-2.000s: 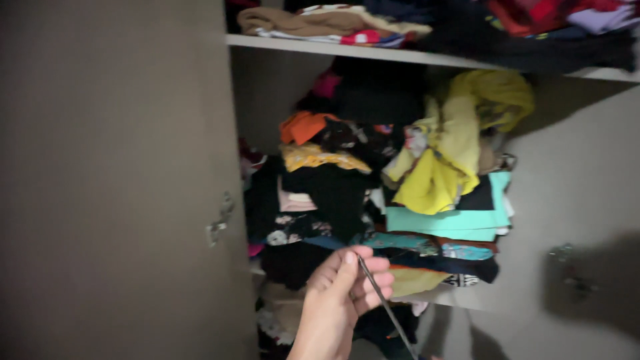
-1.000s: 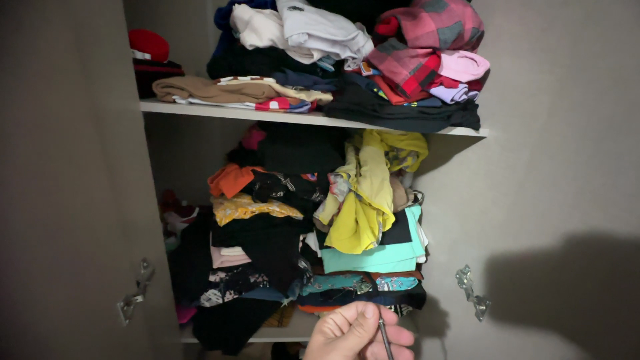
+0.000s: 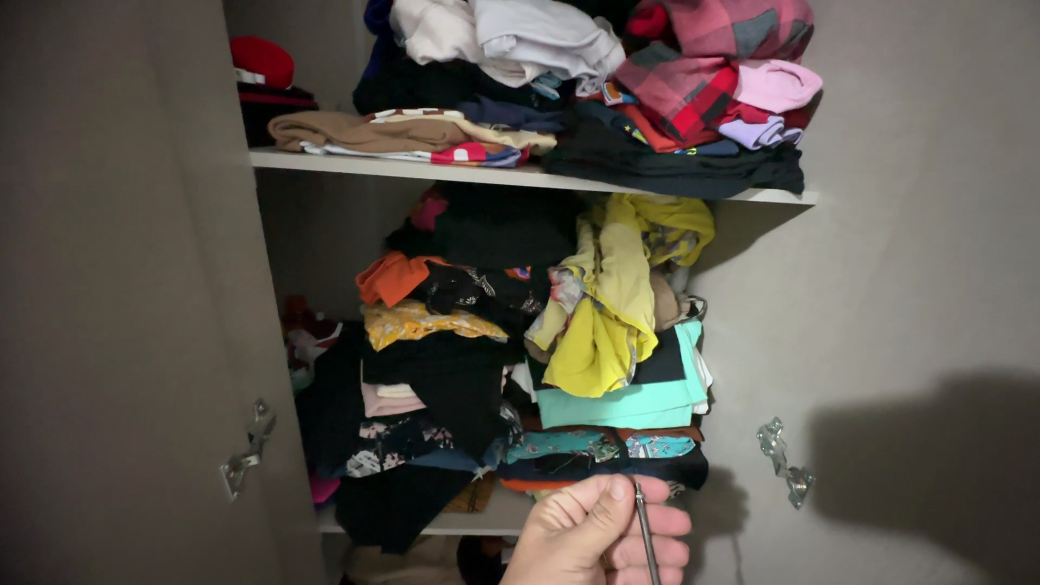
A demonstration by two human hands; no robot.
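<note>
My left hand (image 3: 605, 532), at the bottom centre, pinches a slim dark metal rod (image 3: 646, 528) between thumb and fingers. The rod has a narrower tip and points upward; its lower end is cut off by the frame. Behind the hand, a cabinet shelf (image 3: 508, 521) holds piled clothes, among them a yellow garment (image 3: 605, 345), a turquoise folded cloth (image 3: 617, 409) and a black garment (image 3: 443, 374). Metal hinges are fixed at the left (image 3: 248, 451) and right (image 3: 784, 465) sides. My right hand is out of view.
An upper shelf (image 3: 455, 172) carries more clothes, including a brown garment (image 3: 366, 132), white clothes (image 3: 544, 36) and a red checked garment (image 3: 682, 93). Pale cabinet panels rise at left (image 3: 106, 284) and right (image 3: 910, 244). A dark shadow falls on the right panel.
The view has shifted, bringing more of the upper shelf into sight. My left hand keeps hold of the metal rod and now sits lower in the frame than two seconds ago.
</note>
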